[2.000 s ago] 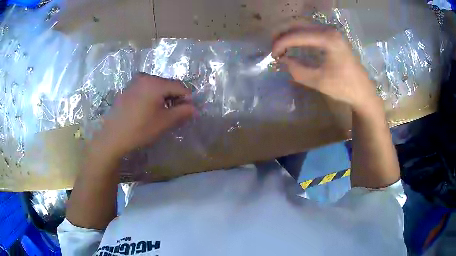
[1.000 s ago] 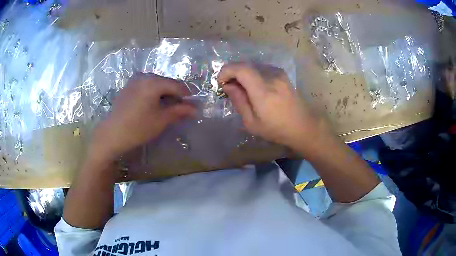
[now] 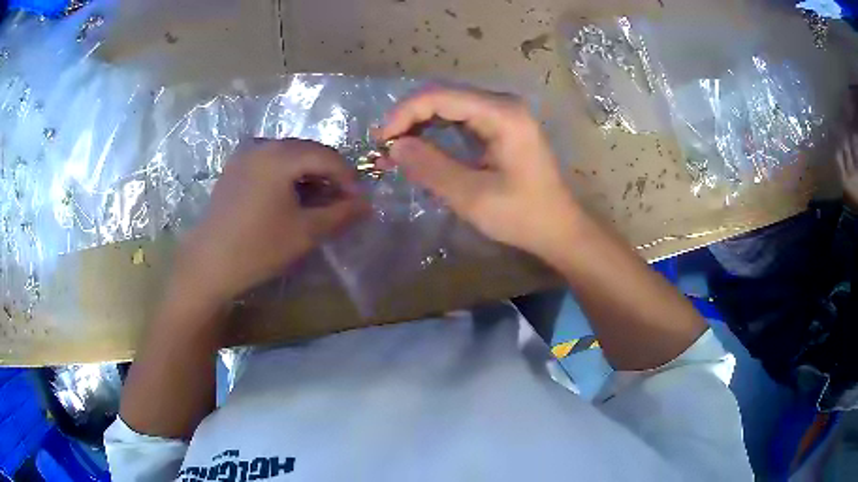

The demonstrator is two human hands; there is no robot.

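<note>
Small gold metal pieces (image 3: 373, 162) show between my two hands. My right hand (image 3: 470, 160) has its thumb and index finger at these pieces and grips them. My left hand (image 3: 287, 193) is closed with fingertips together, just left of the pieces; a clear plastic bag (image 3: 353, 273) hangs or lies below its fingers. What my left fingers pinch is partly hidden and blurred. More clear bags (image 3: 188, 141) lie flat under and behind my hands on the tan cardboard (image 3: 376, 33). A small metal piece (image 3: 435, 256) lies in front of my right wrist.
Clear bags (image 3: 748, 122) lie at the right, and a larger glossy plastic layer (image 3: 47, 160) covers the left side. Dark specks dot the cardboard. A tray with clear plastic (image 3: 87, 388) stands low at the left. Part of a person's hand (image 3: 849, 165) shows at the right edge.
My right hand has moved from the right side to beside my left hand, bringing it close to the metal pieces. My left hand stays nearly in place. Another person's hand has appeared at the right edge.
</note>
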